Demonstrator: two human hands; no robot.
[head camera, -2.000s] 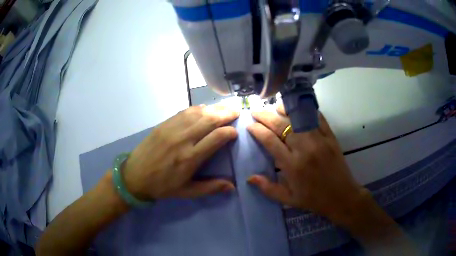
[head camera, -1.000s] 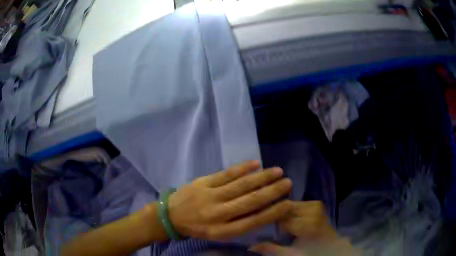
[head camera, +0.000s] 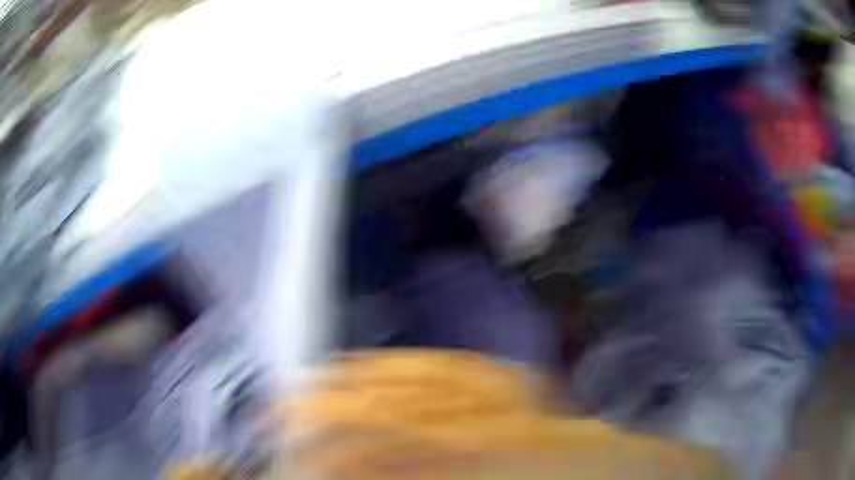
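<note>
The frame is strongly blurred. The blue-grey garment panel (head camera: 234, 234) hangs over the table's front edge, with a paler folded band (head camera: 314, 244) along its right side. My right hand (head camera: 441, 403) is a blurred shape at the bottom centre, at the lower end of the band; its fingers cannot be told apart, nor whether it grips the cloth. A small skin-coloured patch at the bottom left edge may be part of my left hand (head camera: 192, 469), cut off by the frame.
The white table (head camera: 234, 56) has a blue front edge (head camera: 562, 94). Blurred grey cloth (head camera: 56, 169) lies at its left. Below hang a pale cloth bundle (head camera: 539, 192) and heaped grey cloth (head camera: 694, 347). Red and coloured things (head camera: 787, 131) stand at the right.
The view has swung down and right, away from the sewing machine. My hands have left the band near the needle and are now low in the frame. The panel shows further left.
</note>
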